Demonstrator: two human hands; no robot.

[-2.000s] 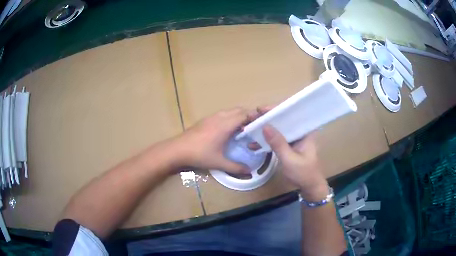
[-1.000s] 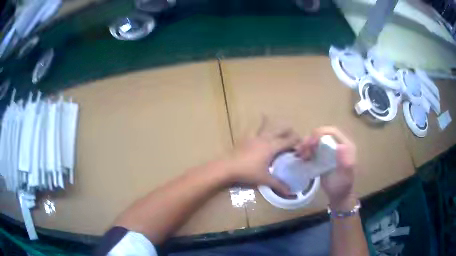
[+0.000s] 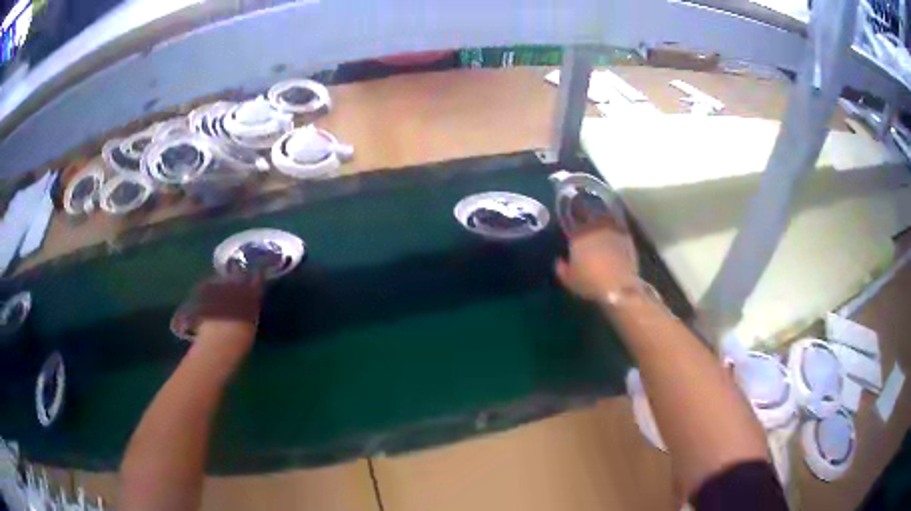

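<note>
Dark-centred white discs lie on the green belt. My left hand [image 3: 228, 307] is blurred and reaches to the near edge of one disc [image 3: 230, 244]; its fingertips are dark and their grip is unclear. Part of another pale rim shows beside that hand. My right hand [image 3: 602, 261] has its fingers on a second disc [image 3: 562, 190] at the belt's right end, which looks tilted. Its thumb is spread to the left. Another disc [image 3: 501, 216] lies on the belt between my hands.
More discs [image 3: 180, 158] cluster on the far board. A grey metal rail [image 3: 430, 40] and uprights [image 3: 571, 105] stand beyond and right of the belt. A cream surface [image 3: 669, 200] is at right. Pale-centred discs [image 3: 761, 384] and flat white pieces [image 3: 852, 334] lie at lower right.
The view has lifted toward the belt. Both hands have left the disc and white arm on the near bench and now reach forward over the belt; the right no longer holds the arm.
</note>
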